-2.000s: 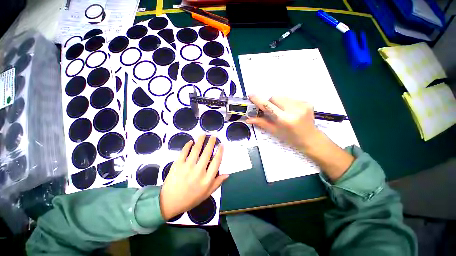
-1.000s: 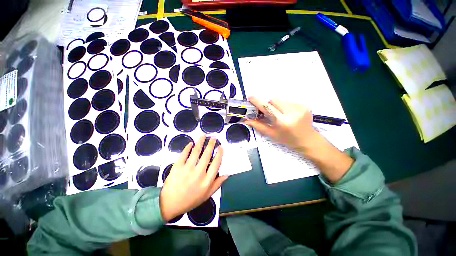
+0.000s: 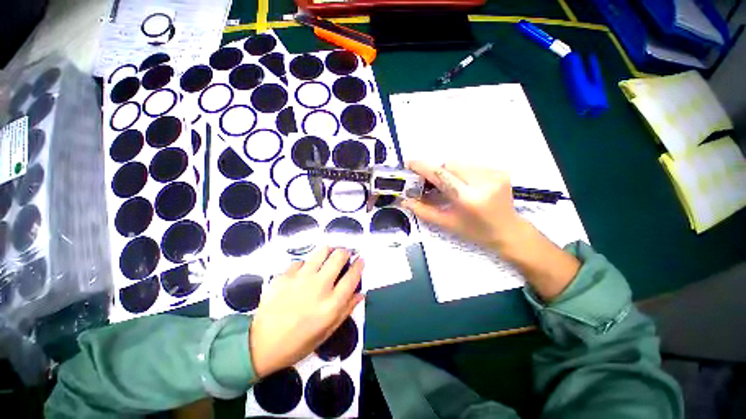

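My right hand [image 3: 470, 196] holds the digital caliper [image 3: 352, 174] by its display end. The jaws point down over the top die-cut sheet [image 3: 352, 254], set apart, with a white-centred ring [image 3: 347, 196] between them. I cannot tell if they touch it. My left hand [image 3: 307, 307] lies on the lower part of this sheet with bent fingers close together, covering some black discs. More sheets of black discs [image 3: 174, 199] and rings lie under it and to the left. The top sheet's lower end hangs past the desk's front edge.
White paper [image 3: 466, 123] with a dark pen-like stick [image 3: 536, 195] lies right. Beyond are an orange knife [image 3: 343, 37], black pen [image 3: 466, 64], black flat case [image 3: 421, 29], blue marker [image 3: 544, 37] and blue holder [image 3: 585, 82]. Yellow-white pads [image 3: 707, 180] sit right, bagged sheets [image 3: 61, 188] left.
My left hand has moved down toward me and its fingers have drawn together and bent. The top sheet has slid down with it. The caliper has shifted slightly down over the sheet.
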